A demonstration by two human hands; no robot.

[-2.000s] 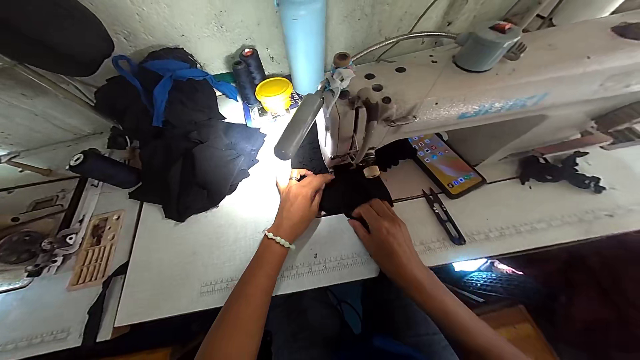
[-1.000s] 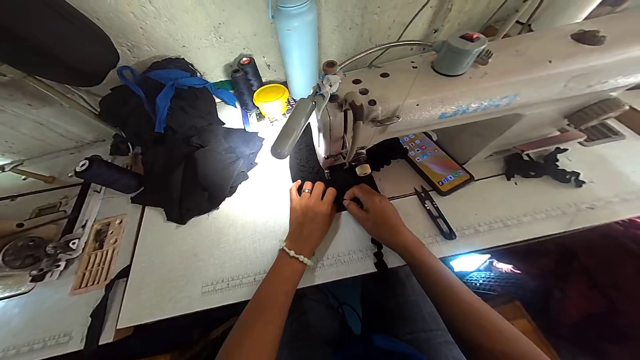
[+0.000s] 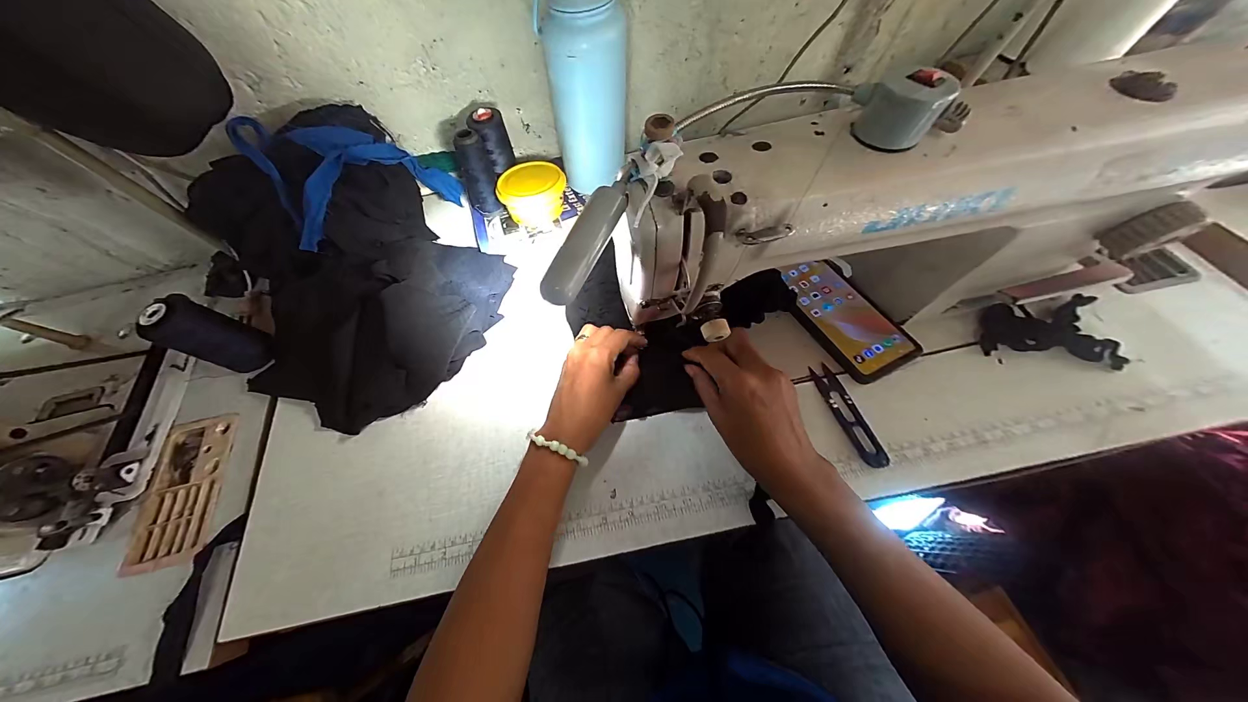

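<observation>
A piece of black fabric (image 3: 665, 382) lies under the needle area of a white industrial sewing machine (image 3: 838, 185). My left hand (image 3: 595, 375), with a ring and a pale bead bracelet (image 3: 558, 448), rests on the fabric's left part, fingers curled beside the presser foot. On the right part, my right hand (image 3: 746, 395) has its thumb and fingertips on the cloth, just below the needle area. Whether either hand pinches the fabric is not clear. The needle tip is hidden by the machine head and my fingers.
Thread snips (image 3: 848, 415) and a lit smartphone (image 3: 851, 320) lie right of my hands. Black fabric pieces (image 3: 380, 312), a thread cone (image 3: 205, 333), a yellow-lidded tub (image 3: 532, 195) and a blue bottle (image 3: 585, 97) stand or lie left and behind. Black scraps (image 3: 1051, 331) lie far right.
My right hand has moved up from the fabric's lower edge toward the needle area since the earliest frame. A dark strip now hangs at the table's front edge, absent there in that frame.
</observation>
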